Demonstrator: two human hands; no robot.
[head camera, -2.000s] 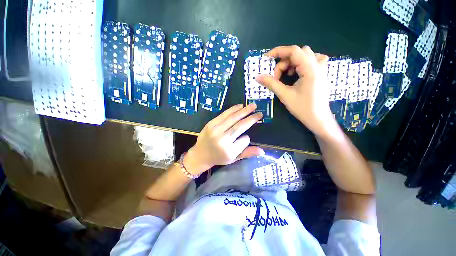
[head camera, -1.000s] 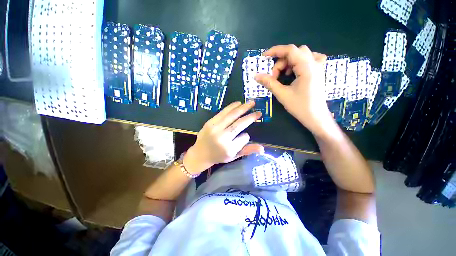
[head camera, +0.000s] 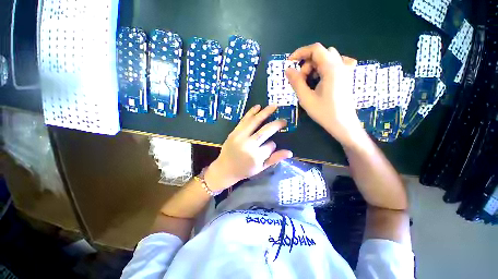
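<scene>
A blue circuit board (head camera: 288, 121) lies upright before me, with a white dotted dome sheet (head camera: 279, 90) over its upper part. My right hand (head camera: 326, 90) has thumb and index finger close together at the sheet's upper right edge, hiding that corner. My left hand (head camera: 248, 146) has its fingers spread, fingertips at the board's lower end. A translucent carrier (head camera: 302, 188) with white dome pieces is below the table edge, by my left thumb; whether the hand holds it is hidden. Four bare blue boards, one here (head camera: 202, 82), lie in a row at left.
A long white stack of dome sheets (head camera: 79, 65) lies at left. Covered boards (head camera: 387, 90) overlap at right, others farther right. Glossy black trays (head camera: 458, 125) stand at the right edge. An open cardboard box (head camera: 109, 185) with whitish film (head camera: 172, 158) is below the table edge at left.
My left fingers have spread and the thumb has stretched out more. My right thumb has moved up slightly along the sheet. The view has shifted a little.
</scene>
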